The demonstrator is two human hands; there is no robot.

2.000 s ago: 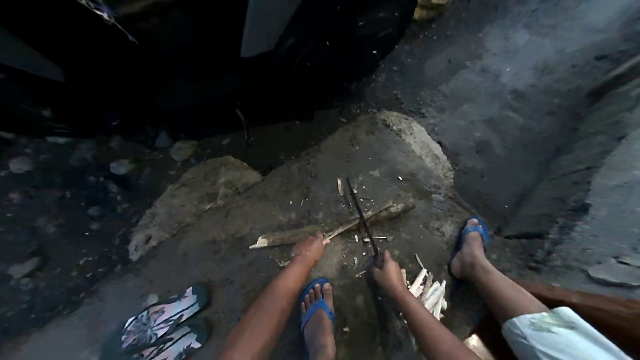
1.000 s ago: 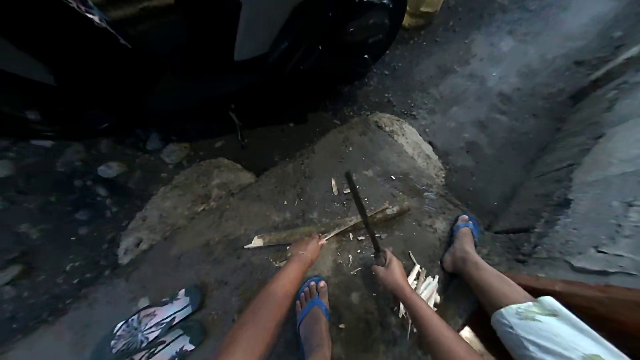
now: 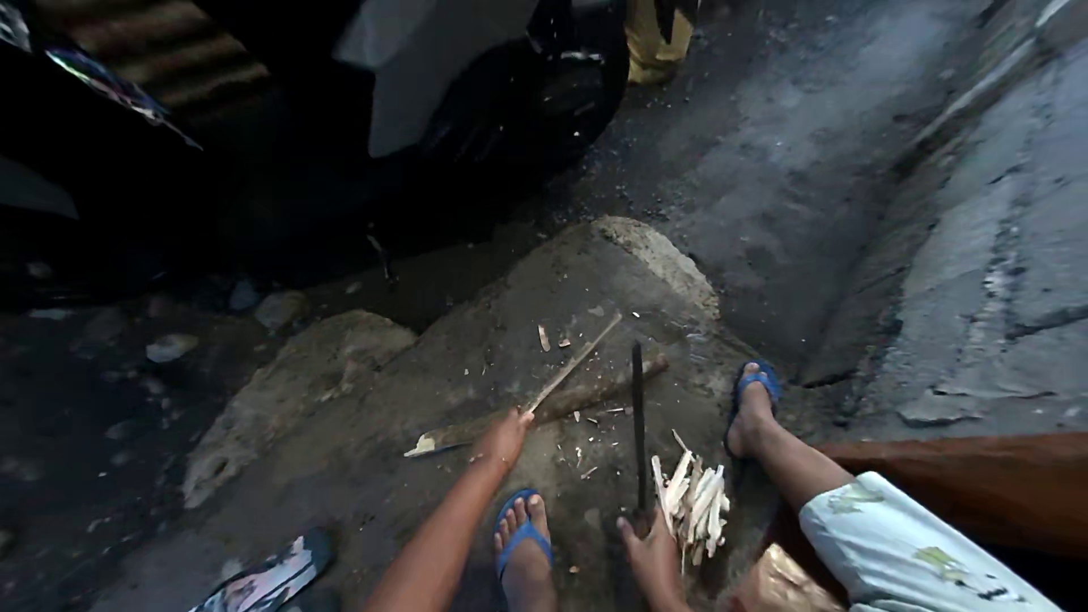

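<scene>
My left hand (image 3: 503,442) grips the lower end of a thin wooden stick (image 3: 574,365), which slants up to the right over a round wooden branch (image 3: 595,394). The branch lies on the ground, its split pale end to the left. In my right hand (image 3: 653,548) is the lower end of a long dark blade (image 3: 638,425), pointing away from me to the right of the stick; its handle is mostly hidden. Beside this hand lies a pile of split wood sticks (image 3: 699,506). Small wood chips (image 3: 544,338) are scattered around the branch.
My feet wear blue flip-flops (image 3: 525,540). A patterned sandal (image 3: 276,578) lies at lower left. Rough concrete edges (image 3: 663,259) border the work spot. A dark vehicle wheel (image 3: 544,102) stands beyond, near a yellow bag (image 3: 656,42). A sloping concrete slab (image 3: 994,280) rises at right.
The blade has moved down and right, away from the stick, with my right hand now near the split pile. The stick in my left hand points more steeply away from me.
</scene>
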